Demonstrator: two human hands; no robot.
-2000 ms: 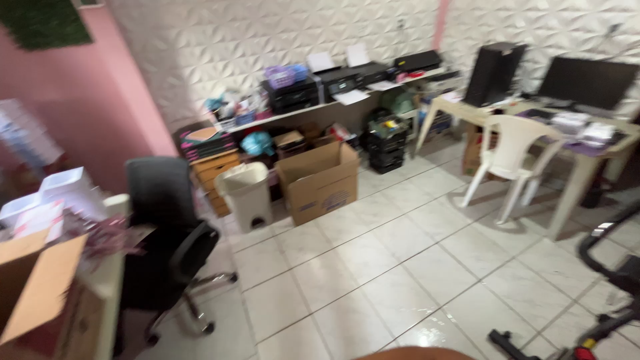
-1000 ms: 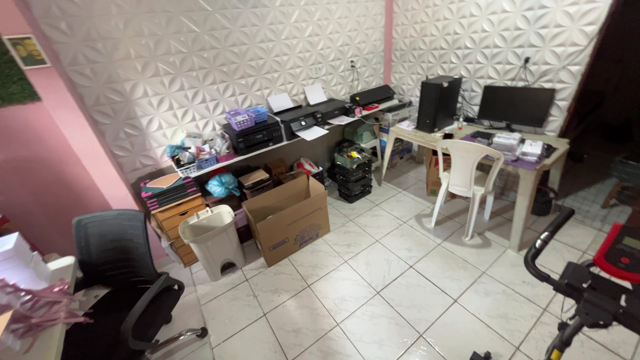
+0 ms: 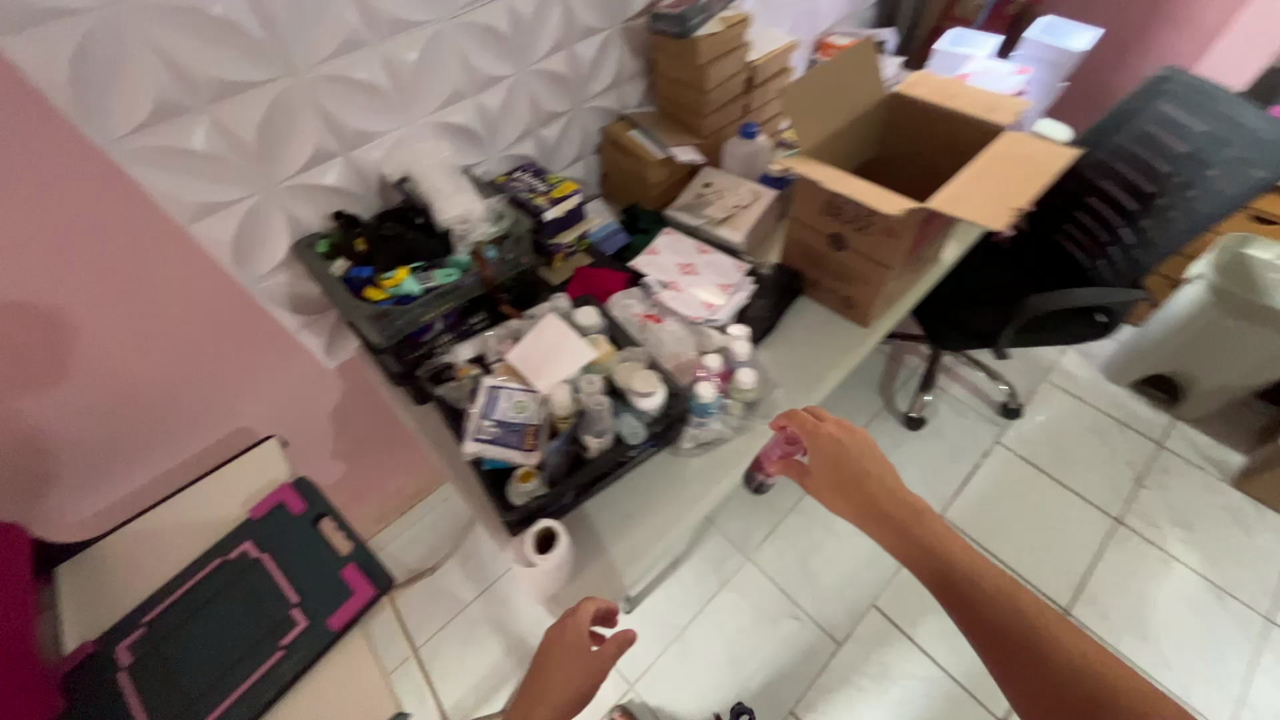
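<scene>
My right hand [image 3: 835, 460] grips a small bottle [image 3: 772, 462] with pink and dark parts, held beside the edge of a white table [image 3: 610, 530]. My left hand [image 3: 580, 650] is lower, near the table's front corner, with its fingers curled apart and nothing between them. Near it, a white paper roll [image 3: 543, 552] stands upright. A black tray [image 3: 590, 475] on the table holds many bottles, jars and packets. Several small white-capped bottles [image 3: 707, 400] stand beside that tray, close to my right hand. Behind lies a dark crate [image 3: 385, 318] of coloured tubes or bottles.
An open cardboard box [image 3: 850, 245] stands at the table's far end, near stacked brown boxes [image 3: 700, 75]. A black office chair [image 3: 1060, 230] and a white bin [image 3: 1190, 330] are at the right. A black and pink board [image 3: 230, 610] lies at the lower left.
The view has swung from the printers and desk to the table of bottles. Both hands are now in sight, the right one holding a bottle; neither showed earlier.
</scene>
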